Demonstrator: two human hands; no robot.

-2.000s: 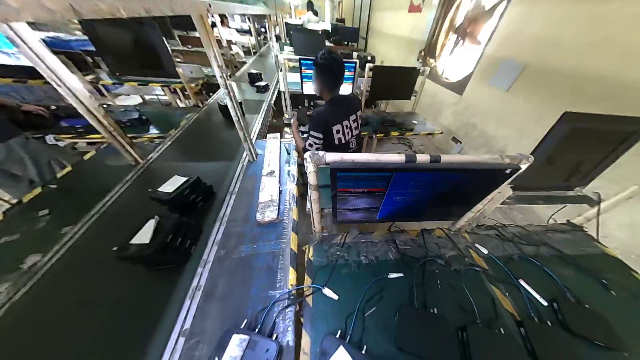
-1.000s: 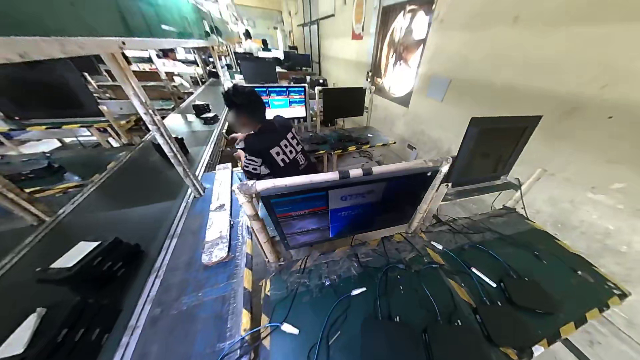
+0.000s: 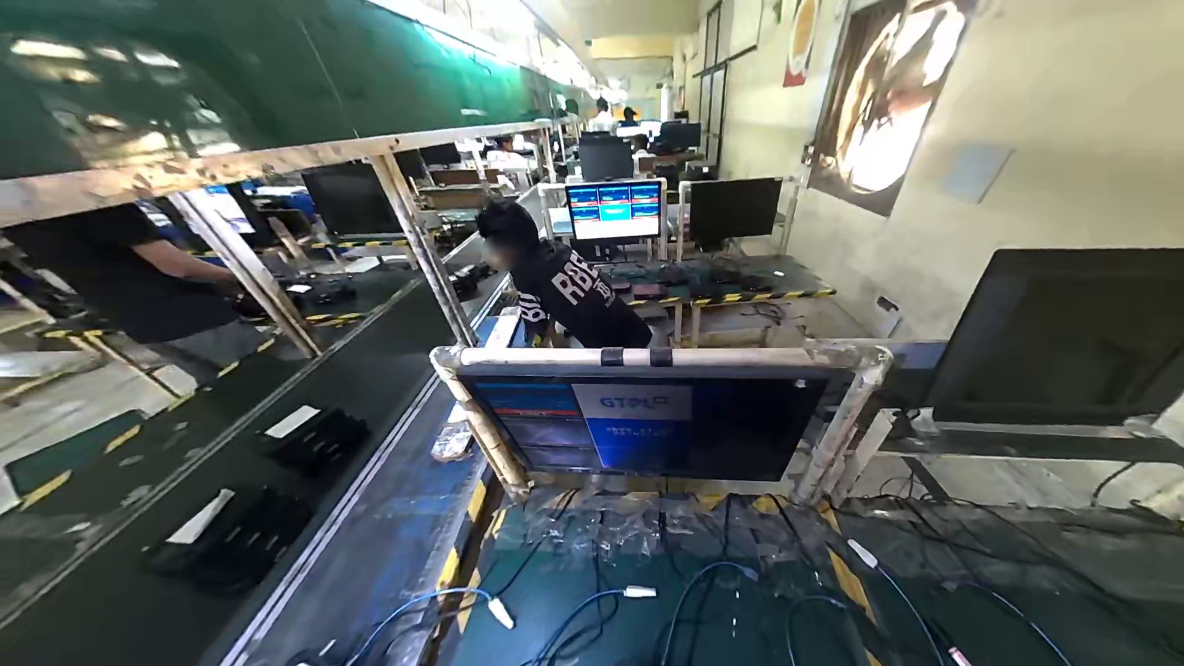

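Observation:
Neither my left hand nor my right hand shows in the head view. On the green workbench [image 3: 703, 629] in front of me lie several blue network cables [image 3: 698, 581] with pale plugs, among thin black cables. A monitor [image 3: 740, 435] with a lit screen hangs tilted in a taped pipe frame [image 3: 740, 356] at the bench's far edge. To the left, two stacks of black set-top-box-like devices, one nearer [image 3: 240, 541] and one farther [image 3: 319, 439], rest on a dark conveyor belt [image 3: 370, 388], each with a white paper on top.
A person in a black printed shirt [image 3: 578, 291] leans toward the belt beyond the monitor. Another person [image 3: 120, 268] stands across the belt at left. A dark monitor [image 3: 1064, 338] stands at right. A green overhead shelf [image 3: 277, 74] on metal posts [image 3: 425, 240] runs along the left.
The view has shifted, now showing more of the overhead shelf. The person in the black printed shirt leans further left toward the belt. The monitor's picture has changed.

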